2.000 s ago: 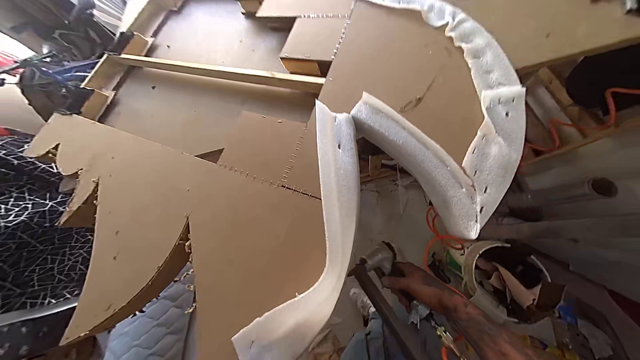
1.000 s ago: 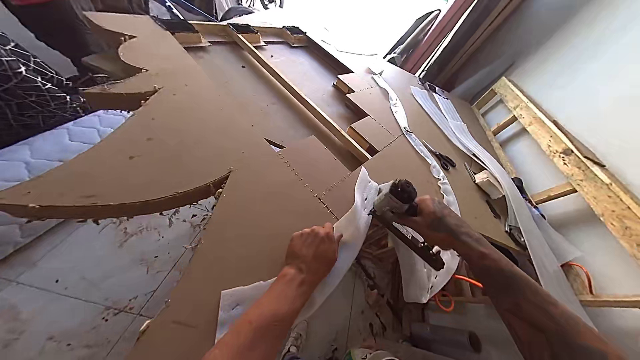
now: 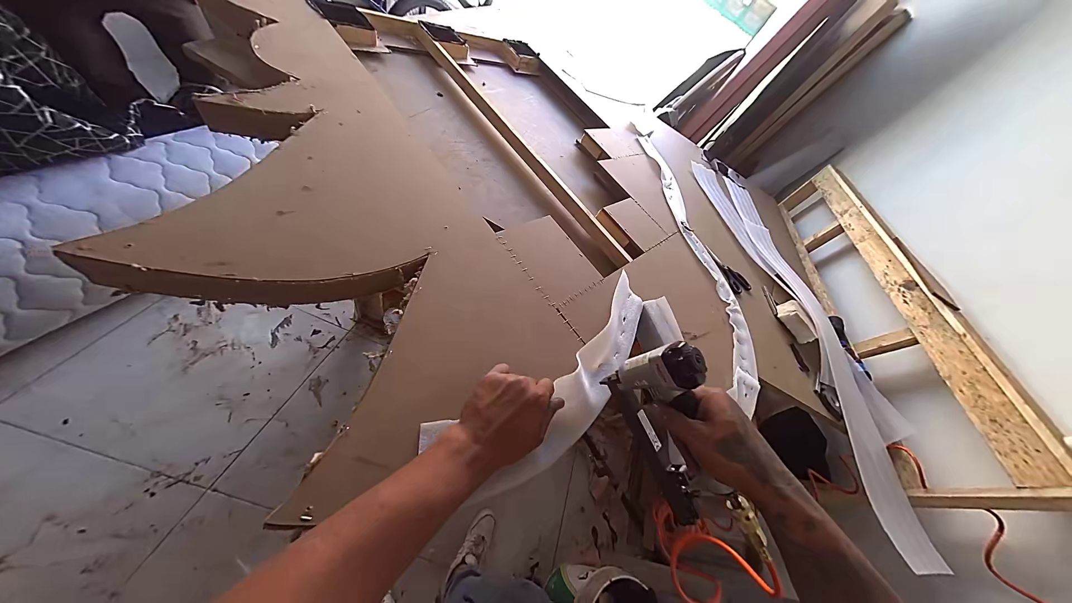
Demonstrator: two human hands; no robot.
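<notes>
My left hand (image 3: 508, 414) is closed on a white foam strip (image 3: 578, 402) that runs along the curved edge of a brown board panel (image 3: 486, 335). In my right hand (image 3: 703, 423) is a pneumatic staple gun (image 3: 662, 373), its nose touching the foam just right of my left hand. An orange air hose (image 3: 712, 544) hangs below the gun. Another white foam strip (image 3: 695, 239), dotted with staples, follows the panel's right-hand curve. Rows of staples cross the seams of the panel. The gun and my right fingers hide part of the strip.
Scissors (image 3: 735, 278) and loose white foam strips (image 3: 804, 293) lie on the board at right. A wooden frame (image 3: 938, 335) leans by the wall. A quilted mattress (image 3: 159, 193) is at left. Below are a tiled floor (image 3: 167, 435), a bucket (image 3: 615, 586) and my shoe (image 3: 475, 540).
The view has turned widely. My left hand, unseen two seconds ago, is on the foam strip. Since one second ago, the staple gun's nose has come down against the strip.
</notes>
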